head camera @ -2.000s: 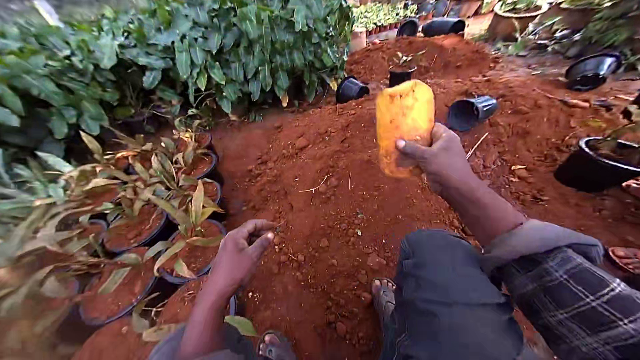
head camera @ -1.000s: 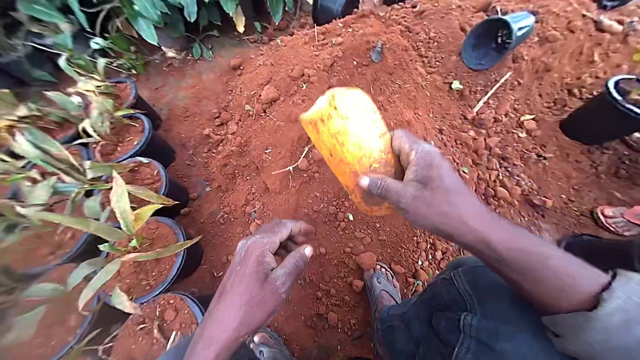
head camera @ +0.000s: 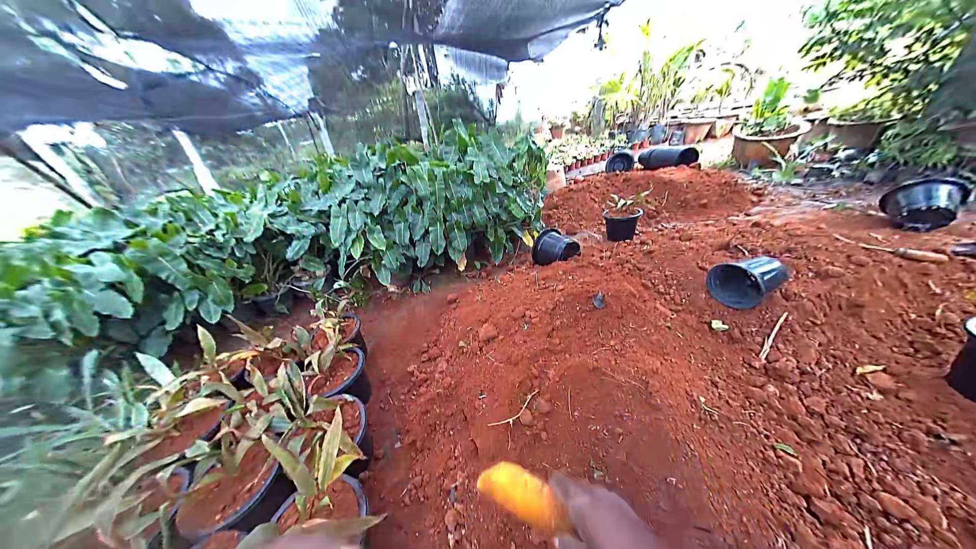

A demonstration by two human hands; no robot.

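At the bottom of the view my right hand (head camera: 602,512) is closed around a yellow-orange plastic scoop (head camera: 518,494), which lies low over the mound of red soil (head camera: 579,404). Both are blurred, and the frame's edge cuts off most of the hand. A blurred, skin-toned patch at the bottom edge, beside the potted plants, seems to be my left hand (head camera: 309,540); its fingers cannot be made out. Black pots of red soil with narrow-leaved plants (head camera: 335,450) stand at the lower left.
Empty black pots lie tipped on the soil, one at the right (head camera: 747,282) and one farther back (head camera: 555,248). A small potted plant (head camera: 623,225) stands upright near them. Broad-leaved green plants (head camera: 381,206) line the left, under shade netting (head camera: 267,61). A wooden-handled tool (head camera: 907,253) lies far right.
The view has swung up and forward. My right hand and the scoop, at mid-view before, are now at the bottom edge. My left hand, plainly seen earlier, is almost out of the frame.
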